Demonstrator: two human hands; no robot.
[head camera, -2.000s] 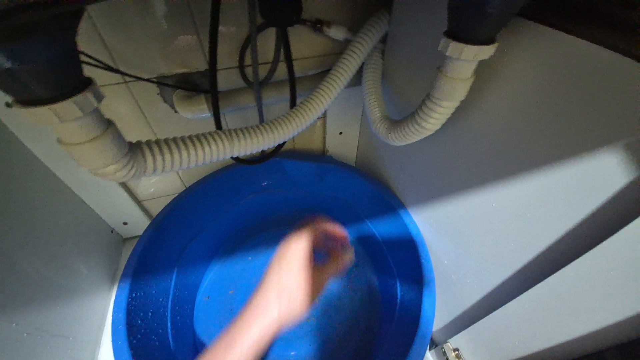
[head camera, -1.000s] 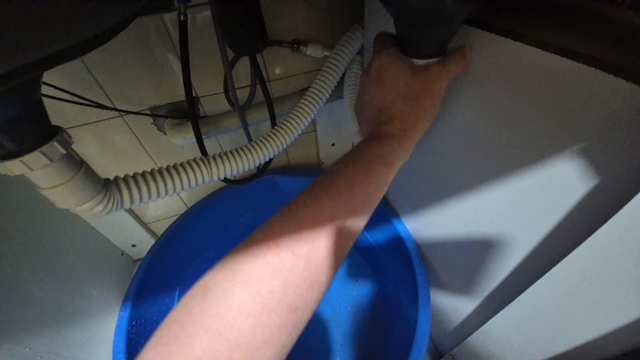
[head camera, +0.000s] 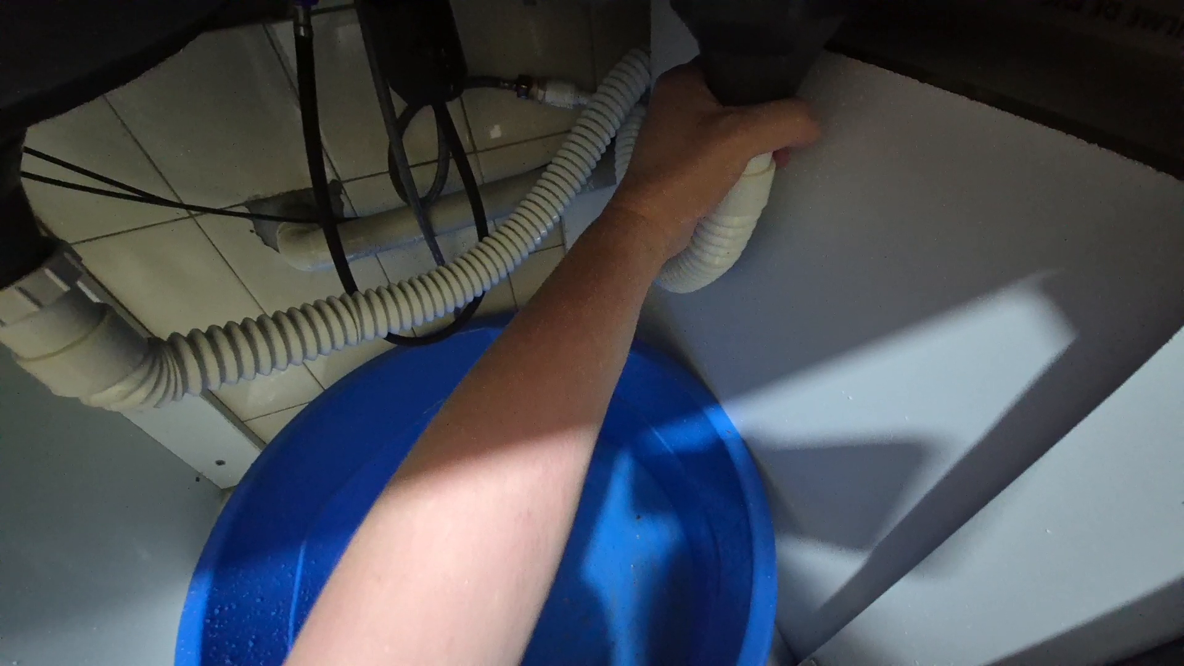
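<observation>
My left hand (head camera: 698, 139) is closed around the collar under the dark right-hand drain outlet (head camera: 763, 46), its thumb side to the right. The hand covers most of the collar. Below it, the cream corrugated drain hose (head camera: 717, 245) curves down and back up behind my wrist. A second corrugated hose (head camera: 407, 305) runs from a white nut (head camera: 42, 287) under the left drain up to the upper middle. Beneath my forearm stands a round blue plastic basin (head camera: 638, 546) with water drops on its inner wall. My right hand is not in view.
Black cables and hoses (head camera: 319, 166) hang in front of the tiled wall (head camera: 139, 129), where a cream pipe (head camera: 398, 222) leaves a rough hole. Grey cabinet panels flank the basin at left (head camera: 74, 527) and right (head camera: 925, 351). A dark edge crosses the upper right.
Two seconds back, my left hand was over the basin, away from the hoses. It has moved up to the collar of the right drain and closed around it.
</observation>
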